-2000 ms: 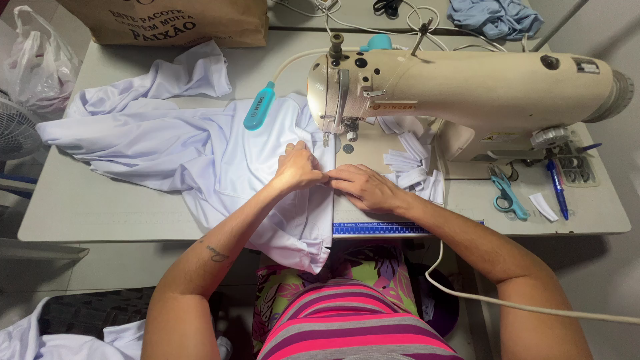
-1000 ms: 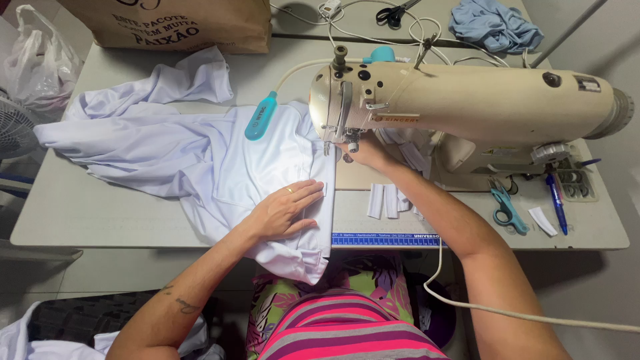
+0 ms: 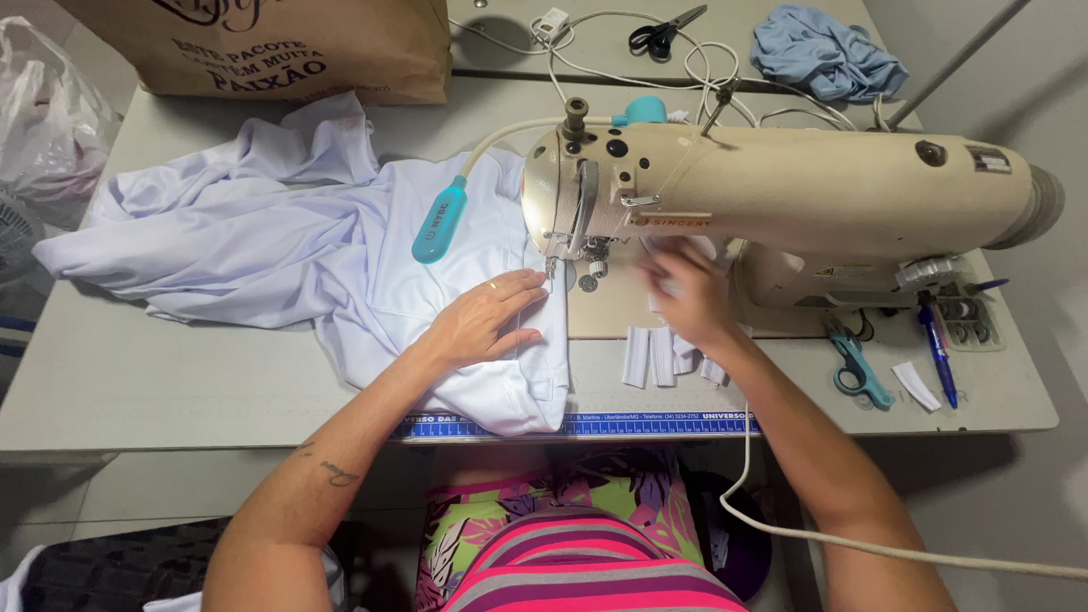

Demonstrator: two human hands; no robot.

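White fabric (image 3: 357, 263), gathered at the left, lies across the table with its right edge at the presser foot (image 3: 552, 270) of a Singer sewing machine (image 3: 816, 183). My left hand (image 3: 486, 321) rests flat on this fabric, fingers spread, fingertips just left of the foot. Blurred by motion, my right hand (image 3: 687, 289) is under the machine's arm, over a pile of short white fabric strips; whether it holds one cannot be told. Several strips (image 3: 661, 357) lie just below it. A teal lamp (image 3: 440, 223) on a bendable neck hangs over the fabric.
Teal thread snips (image 3: 858, 370), a blue pen (image 3: 939, 357), a loose white strip (image 3: 916, 387) and a bobbin box (image 3: 969, 323) lie at right. A blue measuring tape (image 3: 629, 425) runs along the front edge. Behind are a paper bag (image 3: 289, 51), black scissors (image 3: 665, 36), cables and blue cloth (image 3: 824, 53).
My right hand has moved right, away from the needle area, to the strips. My left hand stays on the white fabric, now closer to the presser foot than one second ago.
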